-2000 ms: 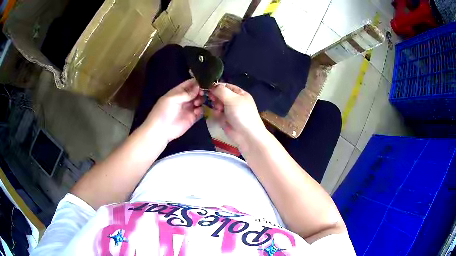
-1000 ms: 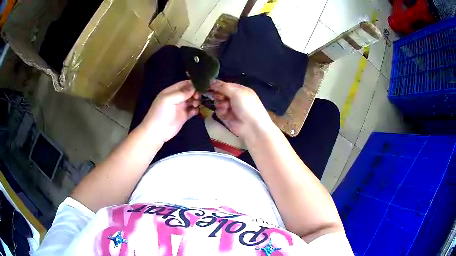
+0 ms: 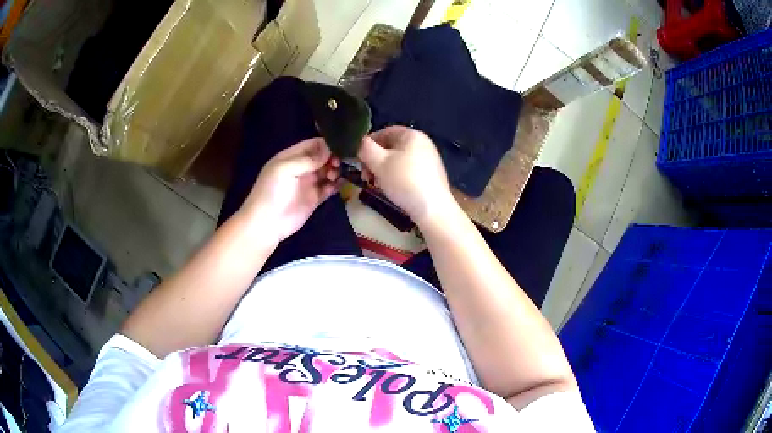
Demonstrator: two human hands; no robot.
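A dark olive green pouch point(image 3: 340, 121) with a small gold mark on its face is held over my lap, a little left of the stool. My left hand point(image 3: 294, 184) grips its lower left edge with the fingertips. My right hand point(image 3: 406, 169) pinches its lower right edge, with the other fingers curled. Some dark material shows between the hands below the pouch; the zipper cannot be made out. A flat black cloth stack point(image 3: 453, 106) lies on the wooden stool point(image 3: 529, 156) just beyond my right hand.
A large open cardboard carton point(image 3: 182, 80) stands at the left. A narrow cardboard piece point(image 3: 592, 74) is at the stool's right edge. Blue plastic crates point(image 3: 715, 118) stand at the right, near a red object point(image 3: 696, 30). Yellow tape point(image 3: 599, 156) marks the tiled floor.
My right hand has shifted slightly up and its fingers have curled closer over the pouch's edge. The pouch has turned a little and sits slightly left of its first position. My left hand still grips it.
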